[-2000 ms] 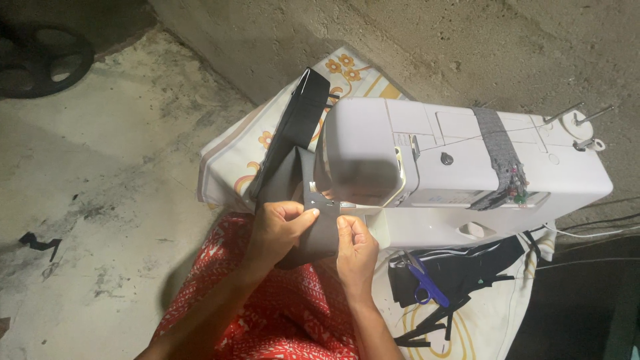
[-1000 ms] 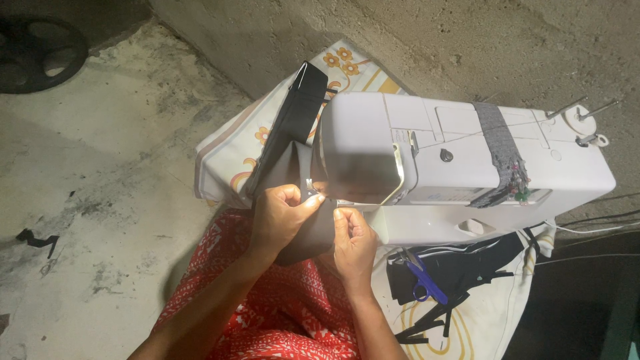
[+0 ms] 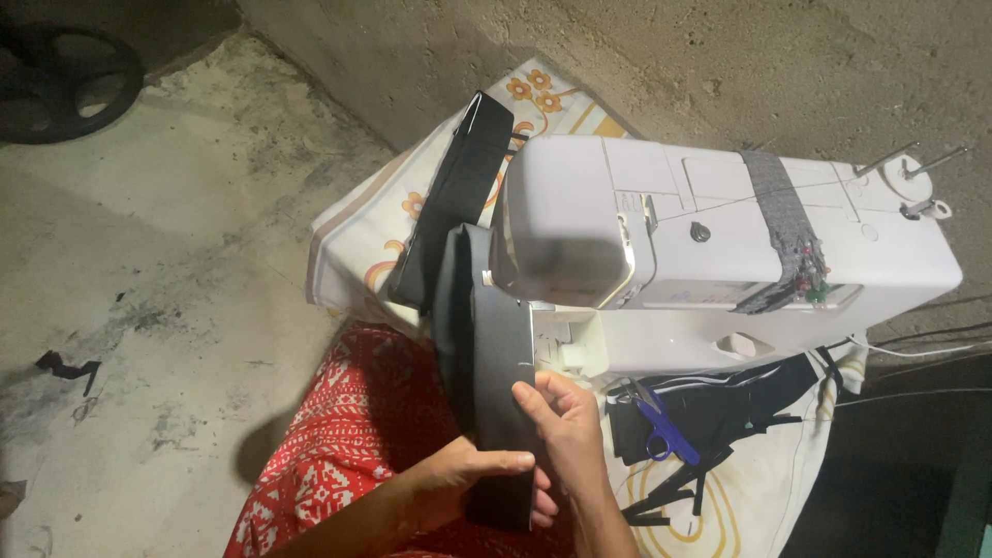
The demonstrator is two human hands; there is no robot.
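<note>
A strip of dark fabric [image 3: 502, 349] with a pale edge hangs from beside the sewing machine's needle area toward my lap. My left hand [image 3: 496, 469] grips its lower part, thumb on top and fingertips showing past the right edge. Higher up, my right hand [image 3: 562, 411] pinches that same edge between thumb and fingers. The white sewing machine [image 3: 573, 225] stands just above; its needle is hidden behind the head. Another folded black fabric piece [image 3: 463, 186] lies left of the machine head.
A floral cloth [image 3: 349, 240] lies under the machine. To the right are purple-handled thread snips [image 3: 665, 434] on black fabric pieces [image 3: 721, 403] and narrow black scraps [image 3: 659, 496]. A pincushion band [image 3: 779, 201] with pins wraps the machine. A dark wheel [image 3: 74, 85] is at the upper left.
Both hands have moved down, away from the machine head, and the left now holds the fabric lower than the right. The dark fabric now lies flatter and longer between machine and lap.
</note>
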